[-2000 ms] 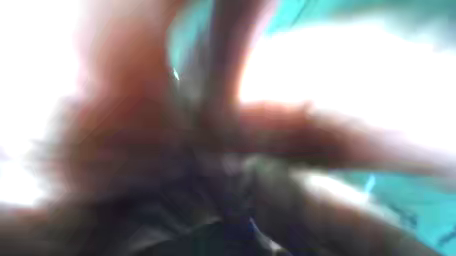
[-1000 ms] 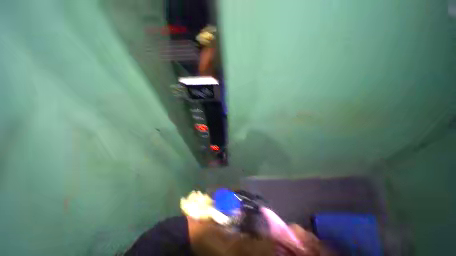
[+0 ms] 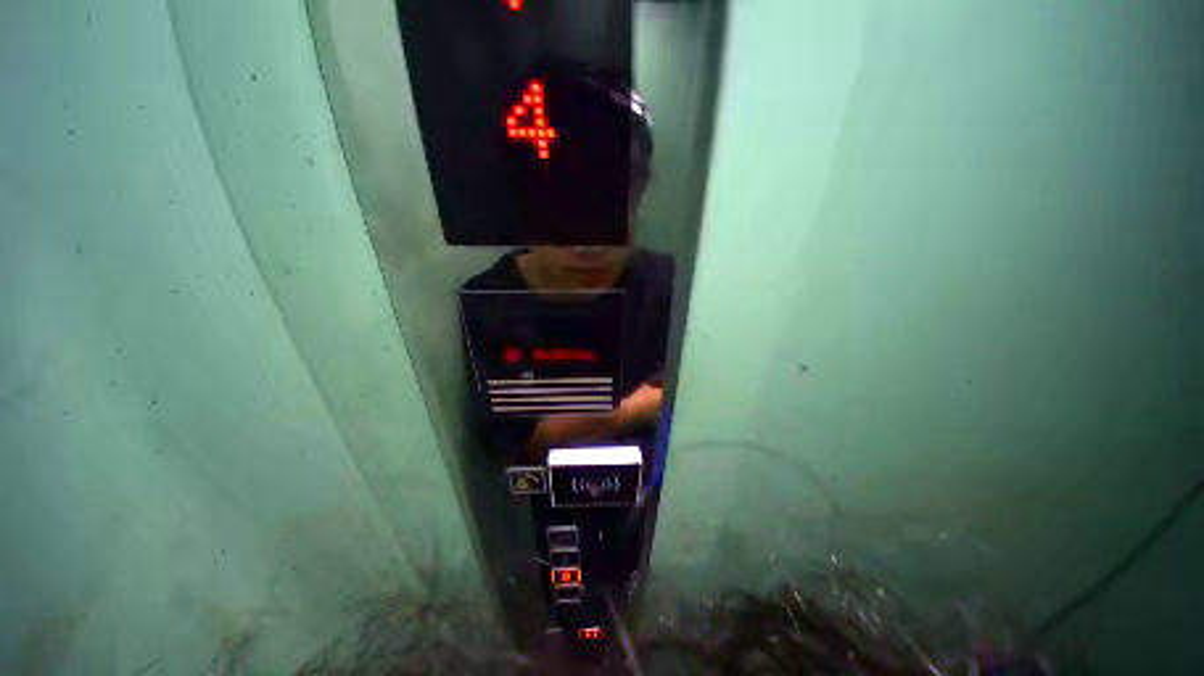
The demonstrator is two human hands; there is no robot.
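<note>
The elevator control panel (image 3: 489, 363) is a narrow reflective metal strip in the middle of the head view. Its black display (image 3: 462, 198) shows a red 4. Below it is a card reader (image 3: 594, 483) with a white top edge and a wave symbol. Under the reader is a column of small buttons, and one button (image 3: 565, 577) is lit orange-red. A person in a dark top is mirrored in the panel, with a forearm across the body. Neither of my own hands shows directly.
Pale green elevator walls stand left (image 3: 119, 330) and right (image 3: 951, 264) of the panel. Dark, blurred hair-like strands (image 3: 792, 634) cross the bottom edge. A thin dark line runs down the right wall.
The view has risen and come closer to the panel. The hand with blue and yellowish items, the dark floor and the blue object low in the earlier view are out of frame.
</note>
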